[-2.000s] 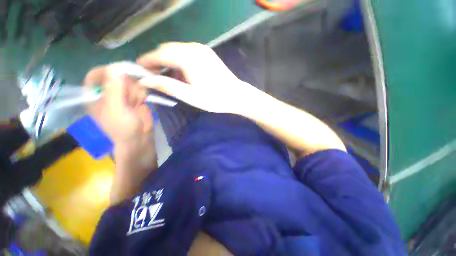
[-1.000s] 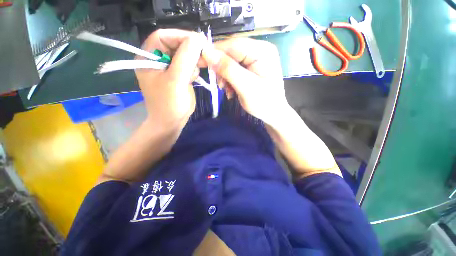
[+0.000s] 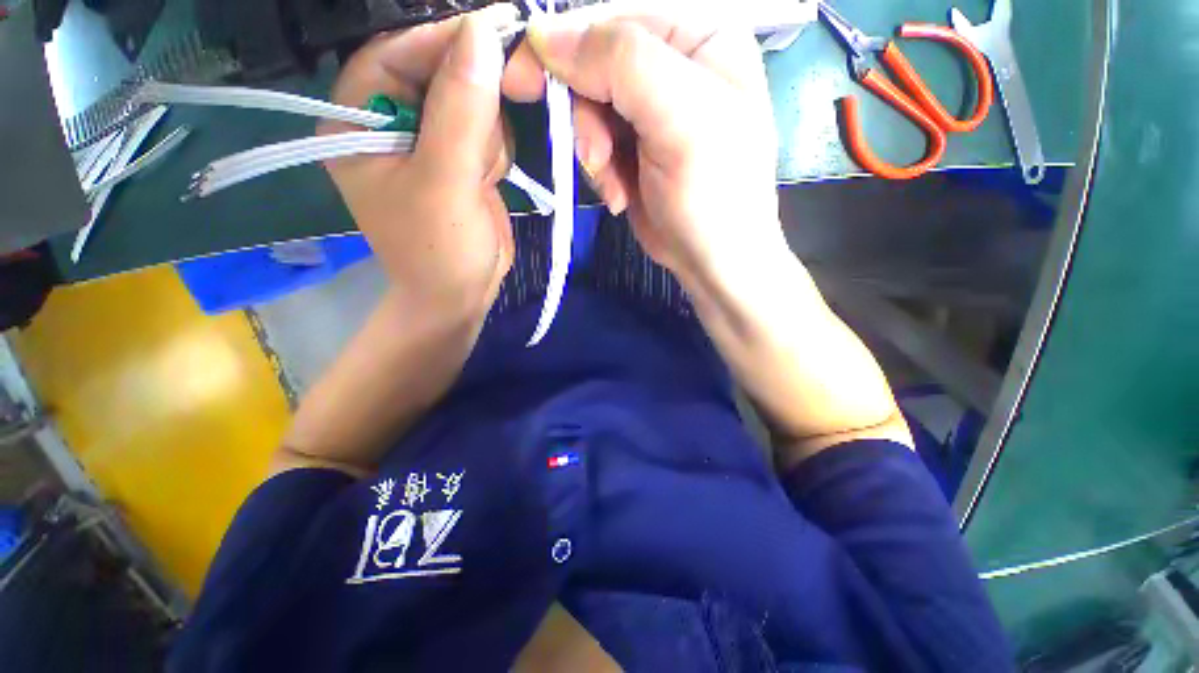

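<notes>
My left hand point(image 3: 441, 171) is closed around a bundle of white leads point(image 3: 309, 147), which stick out to the left in two groups beside a green tie point(image 3: 391, 113). A short white end also shows below its fingers. My right hand point(image 3: 658, 118) pinches a single white lead point(image 3: 562, 197) between thumb and finger; the lead hangs down, slightly curved, over the lap. The fingertips of both hands are close together at the top of the view. The lead's upper end is too small to make out.
Orange-handled cutters point(image 3: 907, 112) and a silver open-end wrench point(image 3: 1012, 99) lie on the green bench point(image 3: 815, 118) at right. A comb-like terminal strip point(image 3: 105, 112) and loose white leads point(image 3: 116, 164) lie at left. Dark machinery is behind the hands. A blue bin point(image 3: 263, 270) is below.
Over the last second both hands have moved up in the view, with slightly more space between them. More of the single lead now hangs below my right hand. Earlier, the hands were blurred farther left.
</notes>
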